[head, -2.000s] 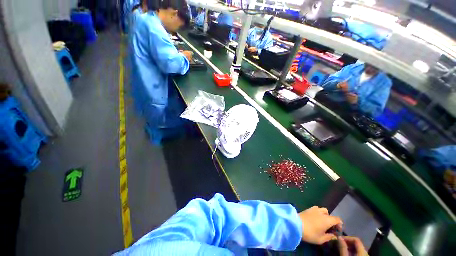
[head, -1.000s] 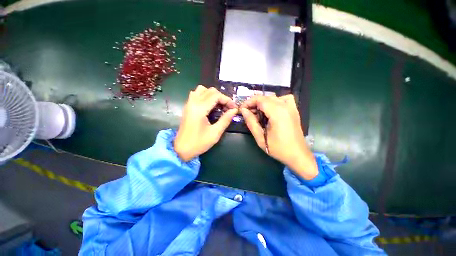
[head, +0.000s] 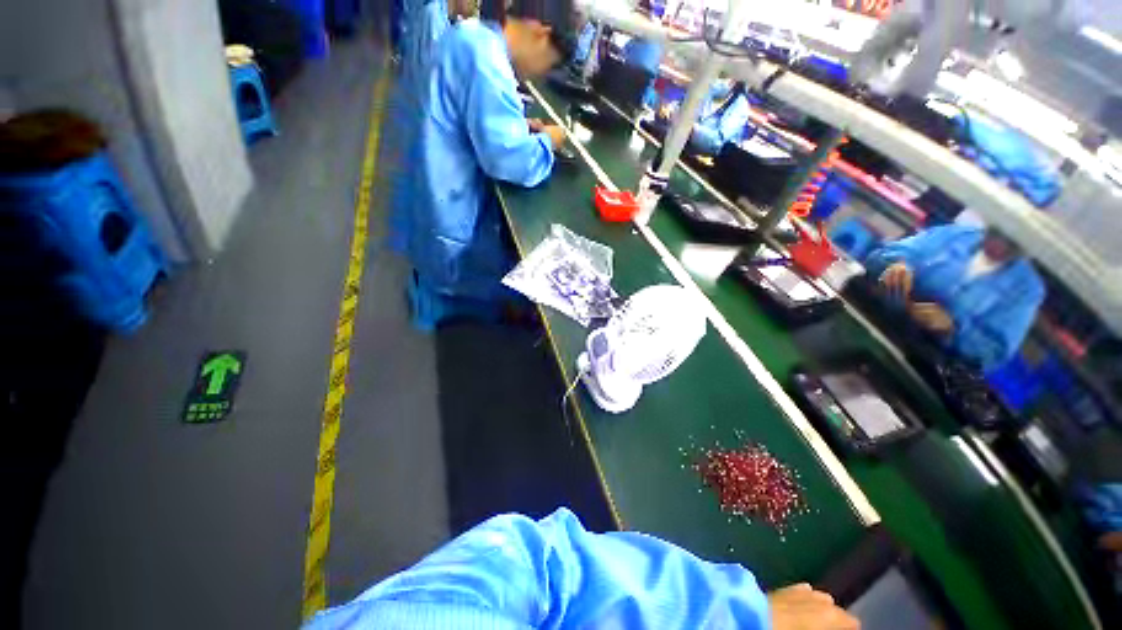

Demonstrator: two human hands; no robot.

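My left hand [head: 810, 608] shows only in part at the bottom edge, below the blue smock sleeve; its fingers are cut off or hidden, so I cannot tell what it holds. My right hand is out of the picture. The tablet housing [head: 904, 599] is cut off at the bottom right, beside my left hand, with part of its dark frame and grey panel showing. The pile of wired components [head: 752, 484], a red tangle with pale tips, lies on the green bench [head: 664, 474] beyond my sleeve.
A white desk fan [head: 652, 338] and a clear plastic bag [head: 564, 273] stand farther along the bench. A red box [head: 615, 203] lies beyond. A person in blue [head: 474, 135] works at the bench; others sit across the line. More tablets [head: 858, 406] lie on the far side.
The view has swung from straight down over both hands and the tablet to along the line. My right hand has left the picture, and my left hand is mostly cut off.
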